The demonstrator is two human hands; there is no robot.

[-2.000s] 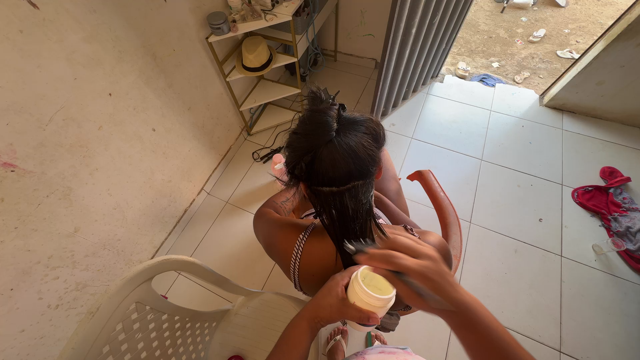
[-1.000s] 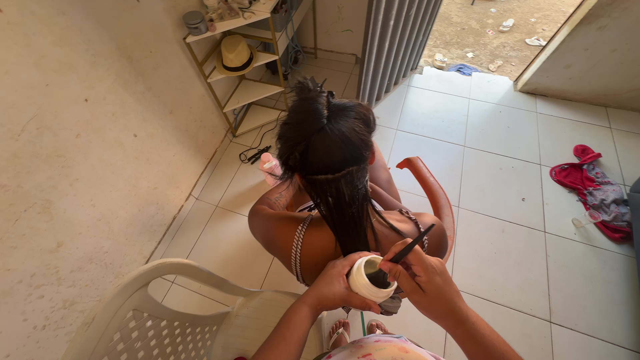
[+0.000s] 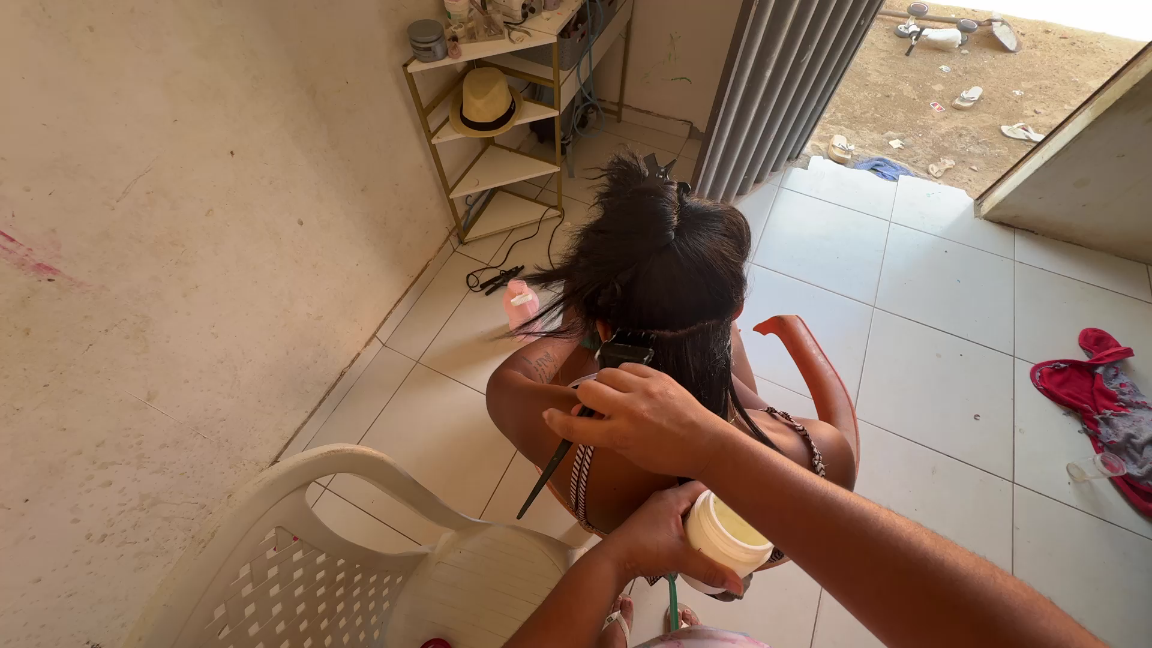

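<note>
A seated person's dark hair (image 3: 670, 261) is seen from behind, its upper part clipped up and the lower part hanging down the back. My right hand (image 3: 639, 418) grips a black tint brush (image 3: 560, 461) by its handle, the broad head against the hair at the left of the nape and the pointed tail slanting down left. Below it, my left hand (image 3: 661, 540) holds an open white jar (image 3: 727, 540) with pale yellowish cream inside, tilted a little. A black hair clip (image 3: 661, 168) sits on top of the head.
A white plastic chair (image 3: 360, 468) stands at lower left, beside the wall. A corner shelf (image 3: 504, 171) bears a straw hat (image 3: 487, 101) and jars. A pink bottle (image 3: 520, 306) and a corded black tool (image 3: 500, 281) are on the floor. Red and grey cloth (image 3: 1093, 396) lies right.
My right hand has moved from the jar up and left to the hair with the brush. The left hand still holds the jar behind the person's back.
</note>
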